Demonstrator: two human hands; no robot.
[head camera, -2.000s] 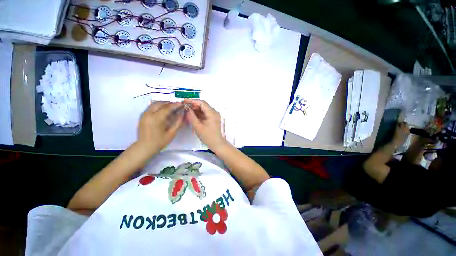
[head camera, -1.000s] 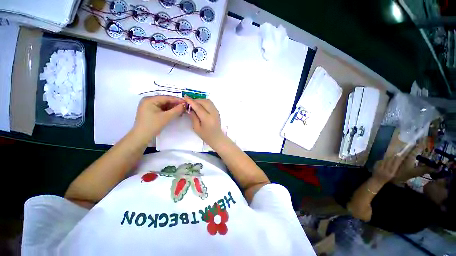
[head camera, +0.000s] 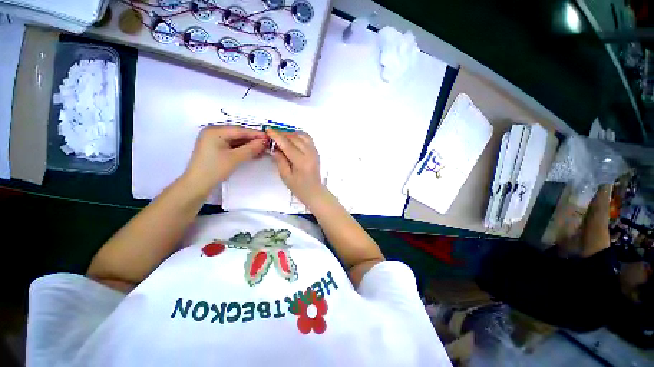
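Observation:
My left hand (head camera: 222, 154) and my right hand (head camera: 300, 163) meet over the white sheet, fingertips pinched together on a tiny part, mostly hidden and too small to name. A green circuit board (head camera: 281, 128) lies just beyond my fingers, partly covered by them. Thin dark and white lead wires (head camera: 233, 119) run left from it on the sheet. A white card (head camera: 247, 188) lies below my hands, near the front edge.
A speaker tray (head camera: 237, 69) with wired discs is at the back left. A clear box of white pads (head camera: 89, 107) stands left. Crumpled tissue (head camera: 396, 54) is at the back. White cards (head camera: 453, 154) lie on brown board at right. Another person's arm (head camera: 596, 222) shows far right.
The view has shifted and tilted slightly. My hands stay together; my fingers have come closer to the circuit board and cover more of it. The other person's arms have moved.

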